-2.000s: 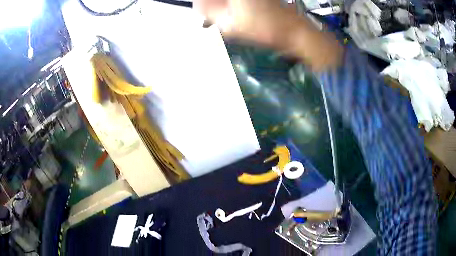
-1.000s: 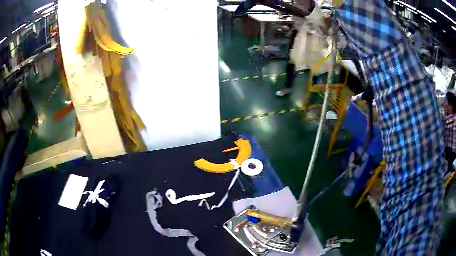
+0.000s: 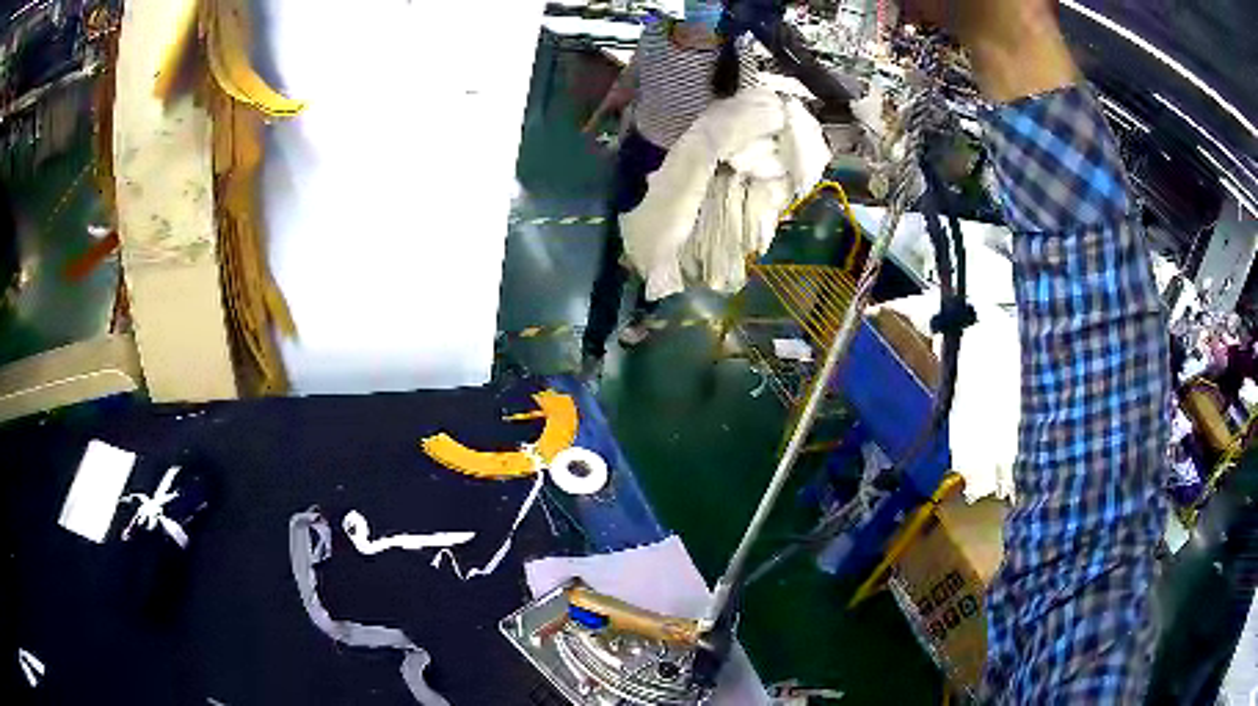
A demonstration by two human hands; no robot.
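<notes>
My right hand (image 3: 996, 31) is cut off by the top edge; its wrist and checked sleeve show at the right, and its fingers and grip cannot be made out. My left hand is not in view. The silvery-grey steam hose (image 3: 797, 441) rises at a slant from the steam iron (image 3: 637, 619) towards the top, with pale wrapping (image 3: 904, 155) around its upper part. The black cable (image 3: 949, 372) hangs beside it with a dark lump. The iron, with its tan handle and blue spot, sits on the metal rest (image 3: 541, 637) over a pale sheet (image 3: 660, 568).
On the black table (image 3: 221, 621) lie a grey cloth strip (image 3: 322, 607), a yellow curved template (image 3: 476, 457), a white tape roll (image 3: 577, 470), white strips and a white card (image 3: 97, 490). A white board (image 3: 400, 193) stands behind. A person (image 3: 676, 97) carries white cloth near a yellow rack (image 3: 814, 297).
The view has swung right, so the table items sit further left. My right wrist has come into view at the top. The person with white cloth now shows more fully.
</notes>
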